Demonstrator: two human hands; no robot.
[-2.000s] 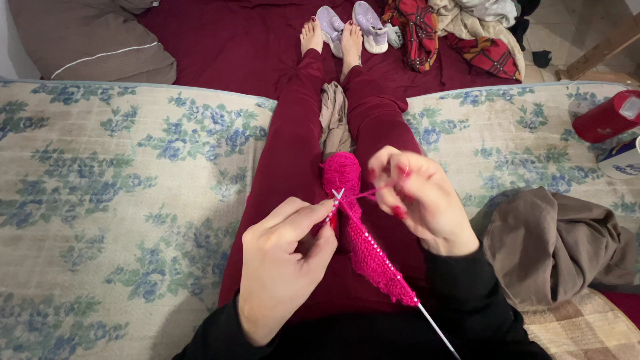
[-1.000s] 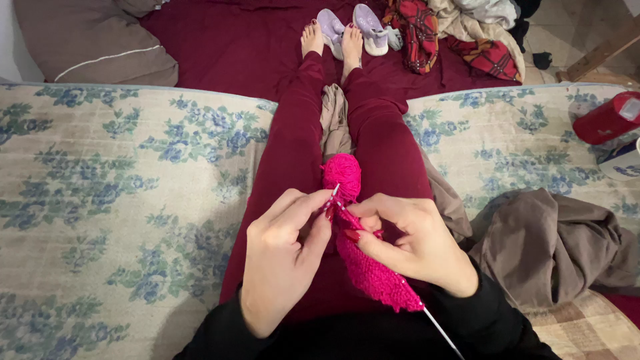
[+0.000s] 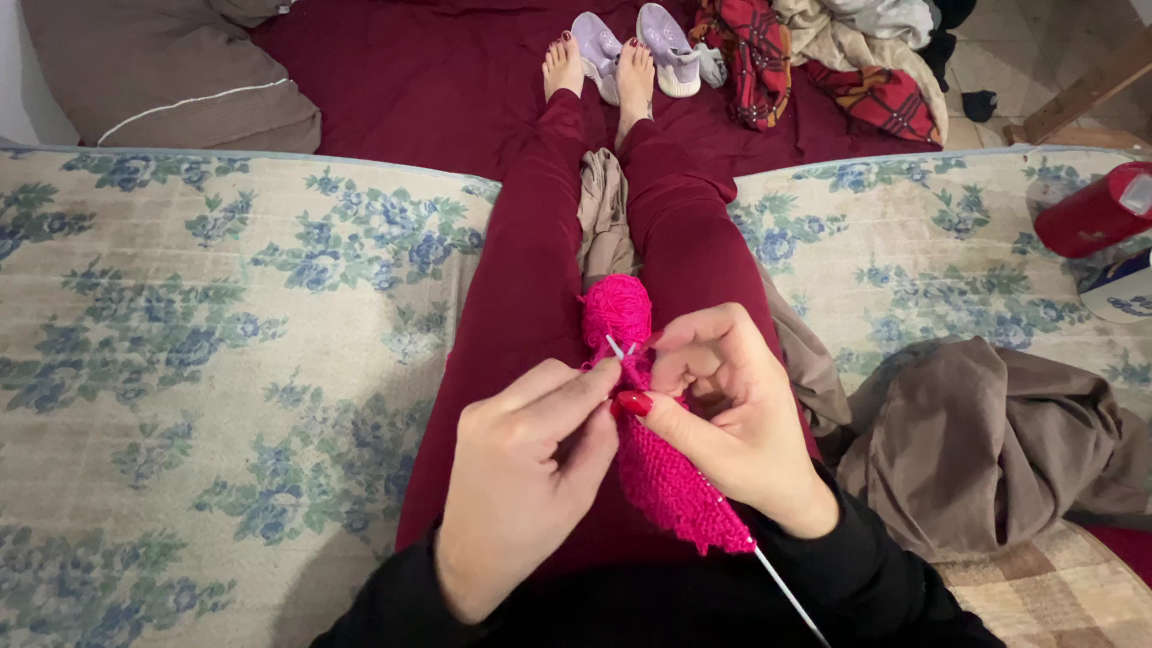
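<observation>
My left hand (image 3: pixel 531 468) pinches a knitting needle (image 3: pixel 615 346) and the pink knitting near its tip. Two needle tips cross just above my fingertips. My right hand (image 3: pixel 733 414) is at the work's right side, its thumb against the pink knitted piece (image 3: pixel 679 486), index finger bent by the tips. Stitches line the right edge of the piece, along a second needle (image 3: pixel 787 594) whose shaft sticks out toward the lower right. A ball of pink yarn (image 3: pixel 617 310) lies between my legs, just beyond the tips. The strand at my right fingers is hard to make out.
My legs stretch forward over a floral mattress (image 3: pixel 351 243). A brown cloth (image 3: pixel 990 441) is bunched at right, near a red container (image 3: pixel 1093 211) and a white and blue one (image 3: pixel 1120 288). Lilac shoes (image 3: pixel 668 49) lie by my feet. A grey-brown cushion (image 3: pixel 189 81) lies at far left.
Two seconds ago my right hand was raised beside the work with the pink strand; one second ago it came in close to the tips. Now its fingers are lifted and bent there. My left hand has barely moved.
</observation>
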